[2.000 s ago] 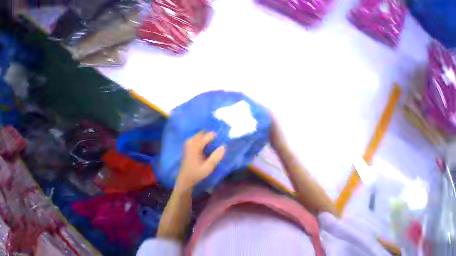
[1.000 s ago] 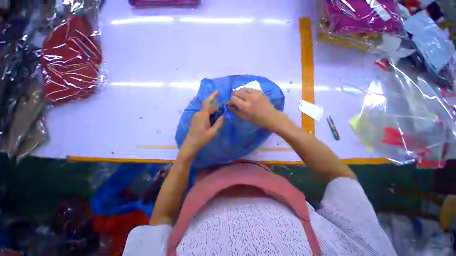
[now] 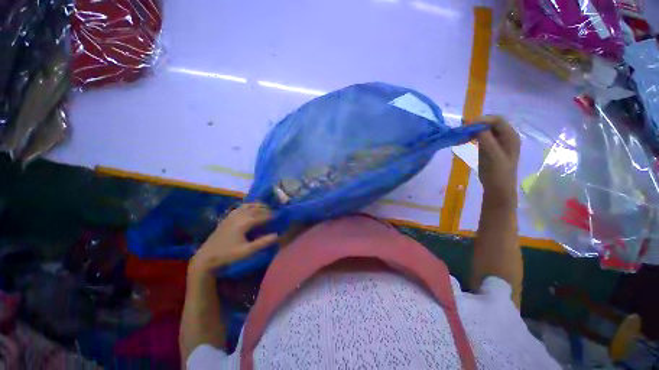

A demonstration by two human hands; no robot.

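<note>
A blue plastic bag (image 3: 347,123) lies at the table's front edge, its mouth stretched wide towards me. Small beige or brownish things, too blurred to name, show inside it along the opening. A white label (image 3: 415,107) is on its upper right side. My left hand (image 3: 235,235) holds the bag's rim at the lower left. My right hand (image 3: 498,148) grips the bag's right corner and pulls it out over the orange tape. A white card (image 3: 467,154) lies on the table beside my right hand, partly hidden.
The white table (image 3: 144,130) has an orange tape edge. A bagged red garment (image 3: 115,40) and a bagged beige garment (image 3: 45,108) lie left. A bagged magenta garment (image 3: 571,25) and a clear printed bag (image 3: 589,188) lie right. Blue plastic (image 3: 162,231) hangs below the table.
My hands were close together on top of the bunched bag. They have moved apart, left and right, and the bag's mouth is now spread open. The view has shifted and tilted.
</note>
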